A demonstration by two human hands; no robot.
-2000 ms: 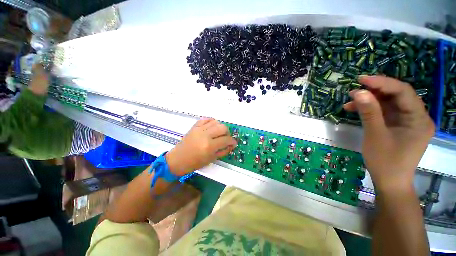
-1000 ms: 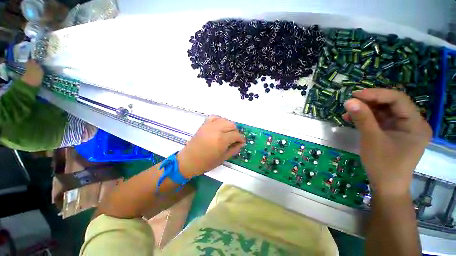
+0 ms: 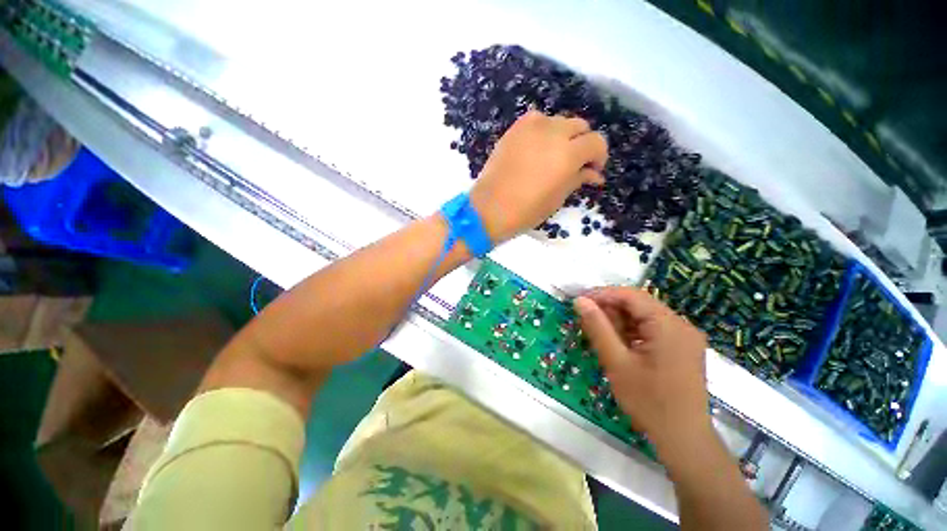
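My left hand (image 3: 545, 171), with a blue wrist strap (image 3: 465, 224), is over the pile of small dark capacitors (image 3: 633, 171). Its fingertips bend down at the pile; whether they hold a part cannot be told. My right hand (image 3: 646, 347) is above the green circuit board panel (image 3: 519, 330), thumb and forefinger close together; a held part cannot be made out. The panel lies in the rails with small mounted components on it. Larger green capacitors (image 3: 732, 275) lie spread to the right of the dark pile.
Conveyor rails (image 3: 244, 182) run along the near side of the white bench (image 3: 312, 93). A blue parts bin (image 3: 831, 337) with green cylinders is at the right. Another board (image 3: 47, 36) is at the far left. A blue container (image 3: 99, 213) and cardboard boxes (image 3: 125, 363) are below.
The view has turned and shifted right. My left hand has moved from the panel to the dark pile. My right hand has moved from the green capacitors to above the panel.
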